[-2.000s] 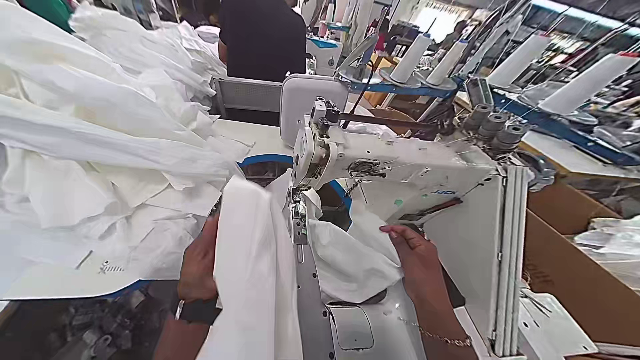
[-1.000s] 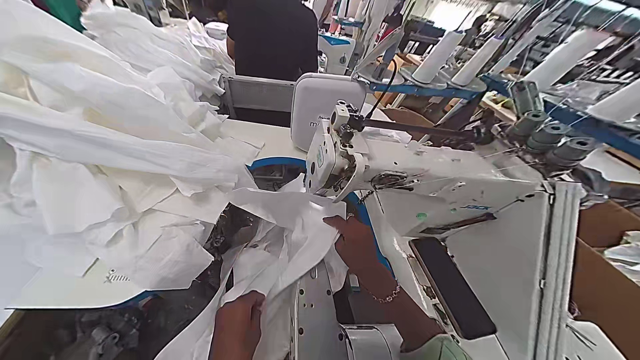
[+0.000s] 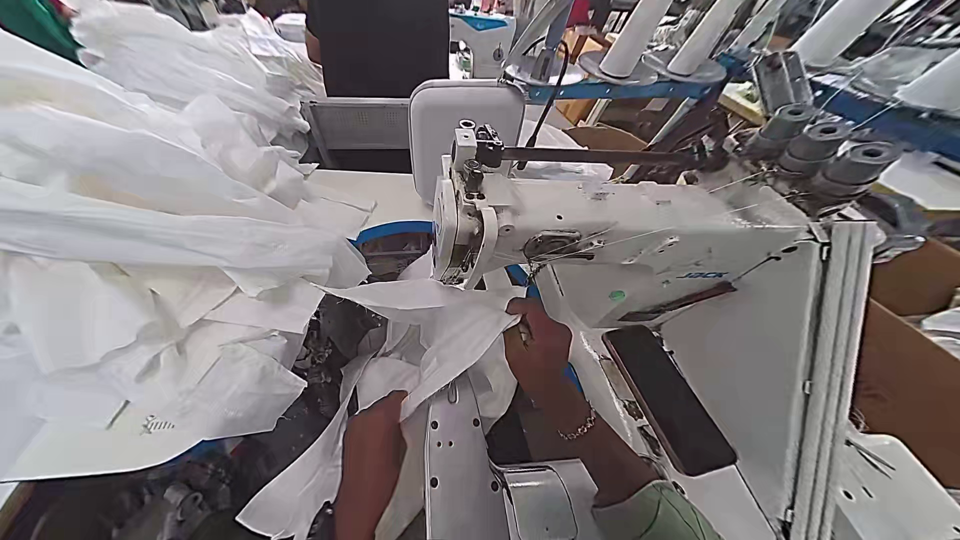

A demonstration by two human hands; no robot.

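Note:
A white fabric piece (image 3: pixel 457 326) lies across the narrow arm bed of a Jack industrial sewing machine (image 3: pixel 645 217), its upper edge close beneath the needle head. My right hand (image 3: pixel 536 337), with a chain bracelet at the wrist, pinches the fabric's right corner just below the head. Nearer to me, my left hand (image 3: pixel 375 442) grips a lower fold, left of the metal arm bed (image 3: pixel 454 465); its fingertips are hidden by the cloth. The needle and presser foot are hidden behind the head and fabric.
Heaped white fabric pieces (image 3: pixel 150 225) cover the left table. A smartphone (image 3: pixel 671 397) lies right of the arm bed. Thread cones (image 3: pixel 637 37) stand behind, and a cardboard box (image 3: pixel 911 375) is at the right. A person in dark clothes (image 3: pixel 379 49) is beyond the machine.
The fabric, earlier held long and upright left of the head, is now spread across the arm bed. My right hand has moved in close to the needle head. The smartphone has come into full view.

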